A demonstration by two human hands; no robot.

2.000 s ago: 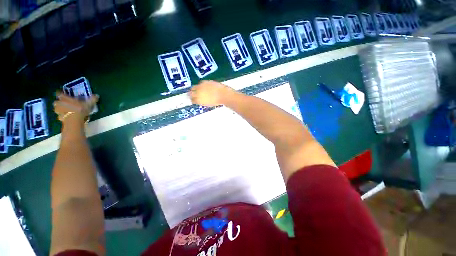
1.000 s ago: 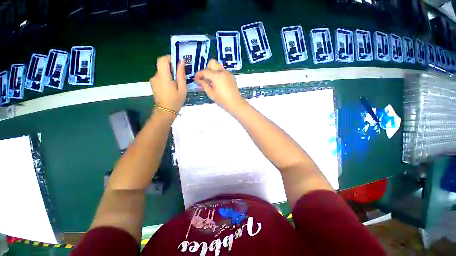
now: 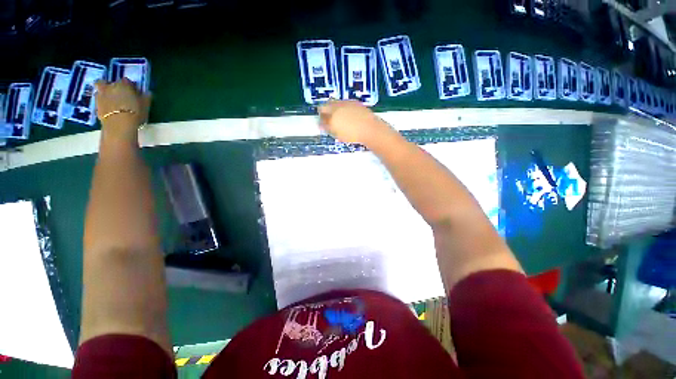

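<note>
Several pale-rimmed panel frames with dark and white insides stand in a row along the dark green belt. My left hand (image 3: pixel 121 102) is at the upper left, its fingers over a panel frame (image 3: pixel 130 69) and covering its lower part. My right hand (image 3: pixel 347 121) is at the belt's pale edge, just below another panel frame (image 3: pixel 319 72); its fingers are bent together, and whether they hold a small piece is hidden. A second panel frame (image 3: pixel 359 75) stands just right of that one.
A white sheet (image 3: pixel 341 215) lies on bubble wrap before me. Dark housings (image 3: pixel 191 207) lie left of it. Blue scraps (image 3: pixel 535 185) and a white scrap (image 3: pixel 570 186) lie to the right, beside stacked clear trays (image 3: pixel 630 181). Another white sheet (image 3: pixel 30 281) is at the far left.
The panel frame held between both hands now stands on the belt at the left of the middle group. My left hand has moved left to another frame. My right hand has moved slightly right.
</note>
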